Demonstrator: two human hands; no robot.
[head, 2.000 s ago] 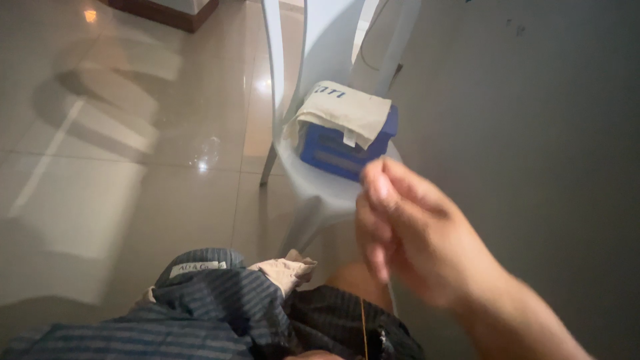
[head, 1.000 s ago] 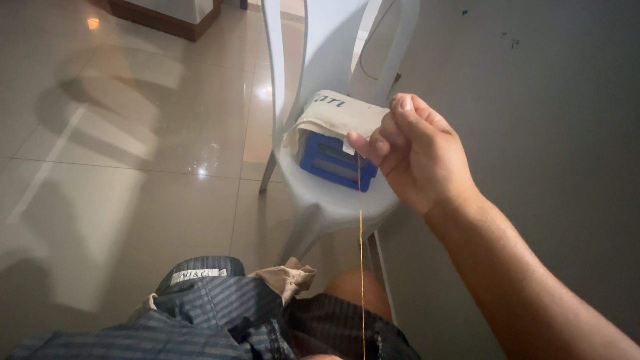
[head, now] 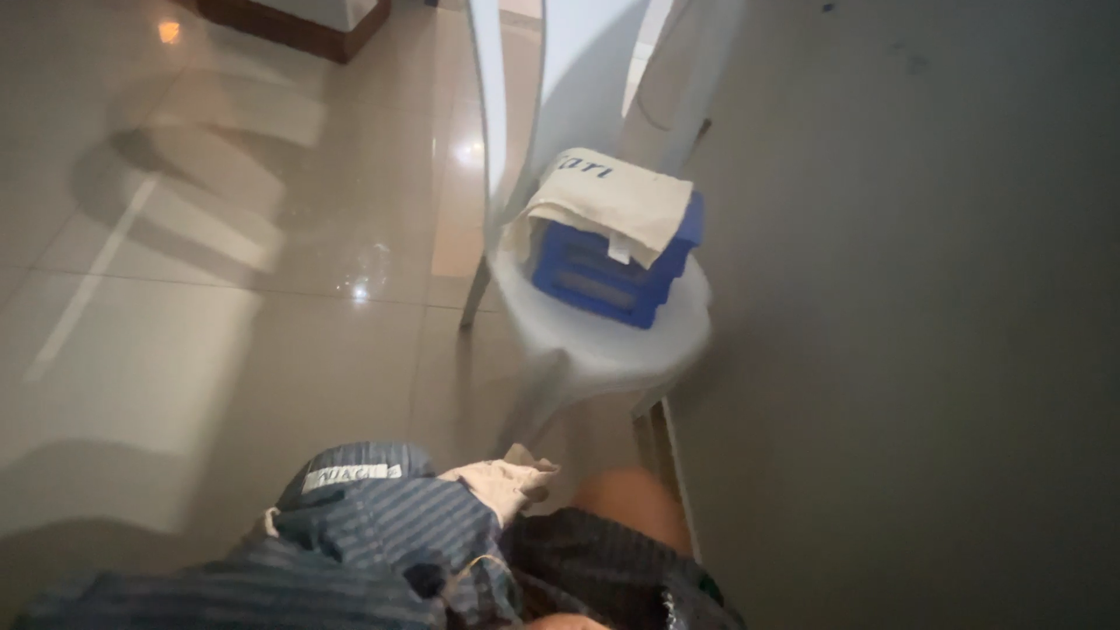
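Note:
A blue-grey striped cloth garment [head: 385, 516] with a sewn label lies bunched on my lap, with a beige cloth piece [head: 503, 486] at its right side. An orange thread [head: 481, 560] curves loosely over the stripes near the bottom. At the lower edge shows a small patch of skin, apparently my left hand [head: 564, 622]; its fingers and anything in them are cut off by the frame. My right hand is out of sight. Dark shorts and my bare knee [head: 634, 499] are to the right of the garment.
In front of me stands a white plastic chair [head: 604, 350]. On its seat is a blue plastic crate [head: 595, 284] with a folded cream cloth [head: 612, 197] bearing printed letters over it. A grey wall [head: 901, 350] rises on the right; glossy tiles [head: 332, 350] cover the floor.
My right hand, raised in front of the chair in both earlier frames, has left the view. The orange thread, taut and upright a second ago, now lies slack in a curve on the cloth.

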